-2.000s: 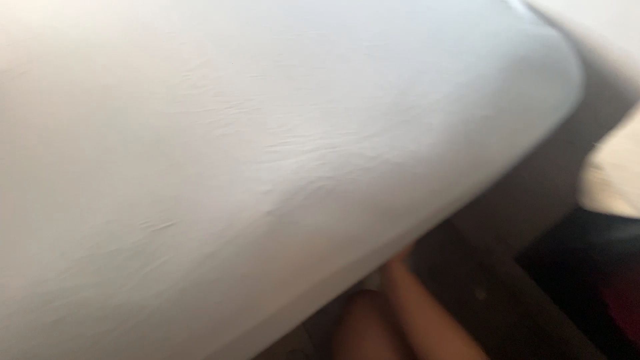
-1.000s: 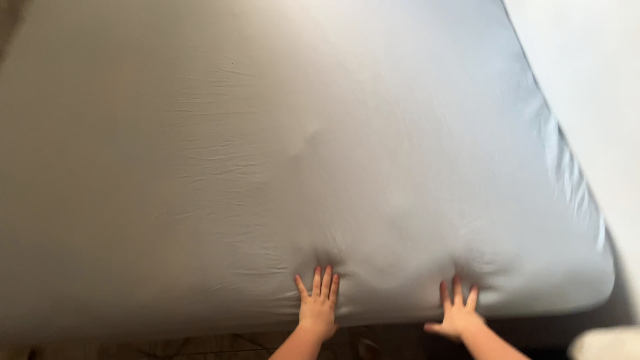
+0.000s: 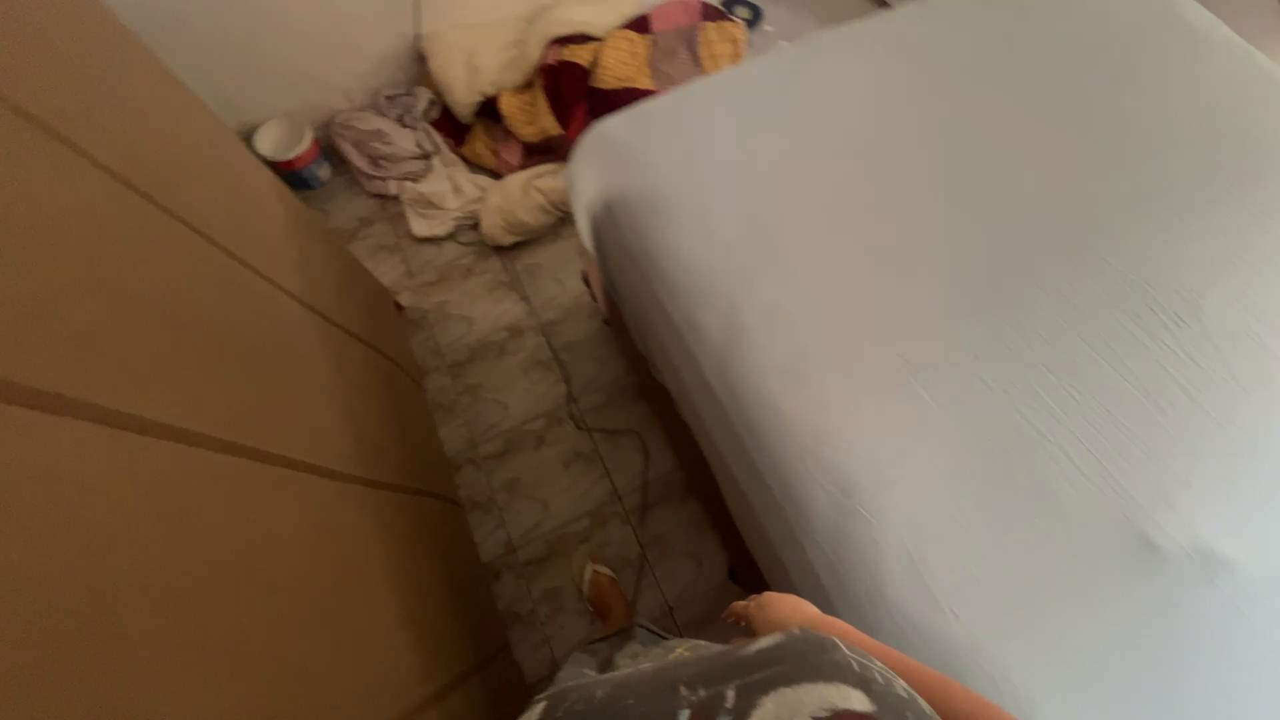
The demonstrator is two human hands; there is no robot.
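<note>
A mattress with a smooth pale grey fitted sheet [image 3: 900, 300] fills the right side of the view, with fine creases toward its right part. My right hand [image 3: 772, 612] is low in the view, beside the mattress's near side edge, its fingers loosely bent and nothing seen in them. The forearm reaches in from the lower right, over the sheet's edge. My left hand is out of view. My patterned grey shirt [image 3: 720, 680] shows at the bottom.
Brown wardrobe-like panels [image 3: 200, 350] stand at left, with a narrow tiled floor [image 3: 530, 400] between them and the bed. A cable [image 3: 640, 470] crosses the tiles. A bucket [image 3: 290, 150], crumpled cloths [image 3: 390, 145] and a patchwork blanket [image 3: 620, 70] lie beyond. My sandalled foot [image 3: 605, 597] is below.
Both hands were spread on the sheet a second ago; now the right is beside the mattress and the left is out of view. The view has swung to the bed's side and floor.
</note>
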